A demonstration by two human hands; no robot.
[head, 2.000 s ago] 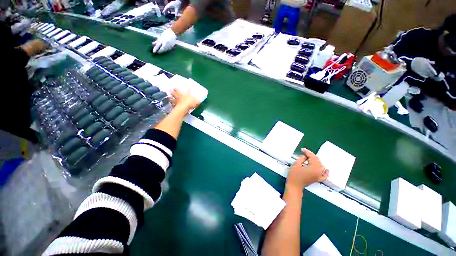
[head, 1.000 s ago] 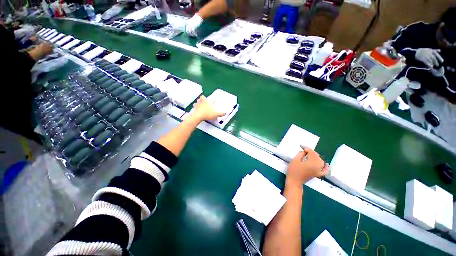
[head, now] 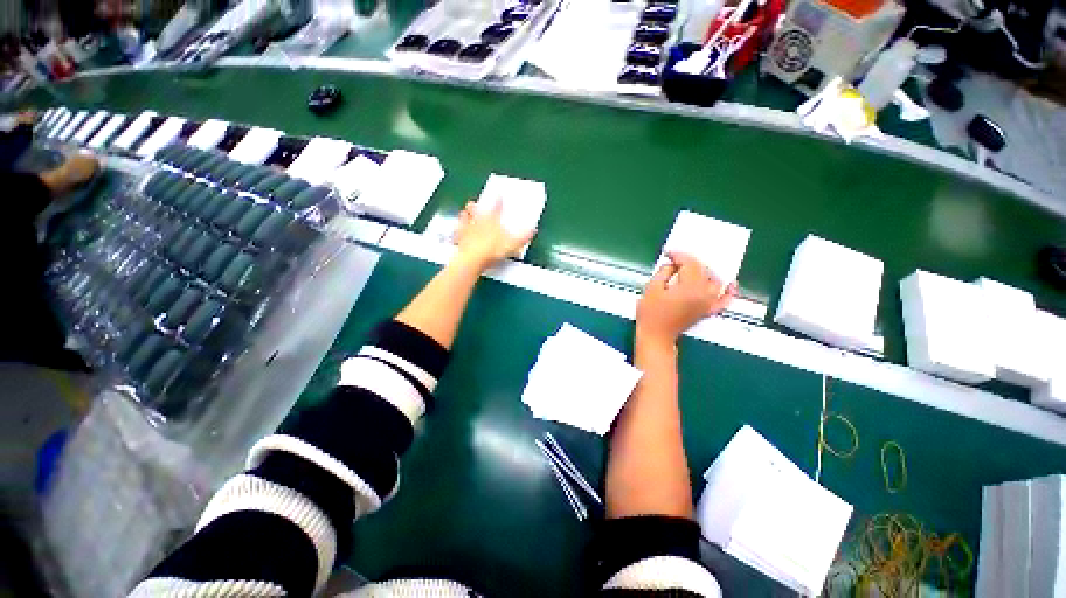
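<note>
My left hand [head: 489,237] grips the near left side of a white gift box [head: 519,201] at the green belt's near edge. My right hand [head: 680,294] is at the near side of another white gift box [head: 713,243], with its fingers bent over the box's front edge; whether it grips the box is hidden. A fanned leaflet stack [head: 579,380] lies on the green bench between my forearms. A second stack of white leaflets [head: 774,514] lies right of my right forearm.
More white boxes [head: 832,292] stand along the rail to the right. A row of boxes [head: 403,187] runs left. A clear tray [head: 210,257] of dark grey ovals lies left. Rubber bands [head: 906,555] and narrow sheets [head: 568,475] lie on the bench. A person's hand [head: 73,172] shows far left.
The view has tilted down. My left hand has moved from the left box row to a box nearer the middle. My right hand has moved from between two boxes onto the left one's near edge.
</note>
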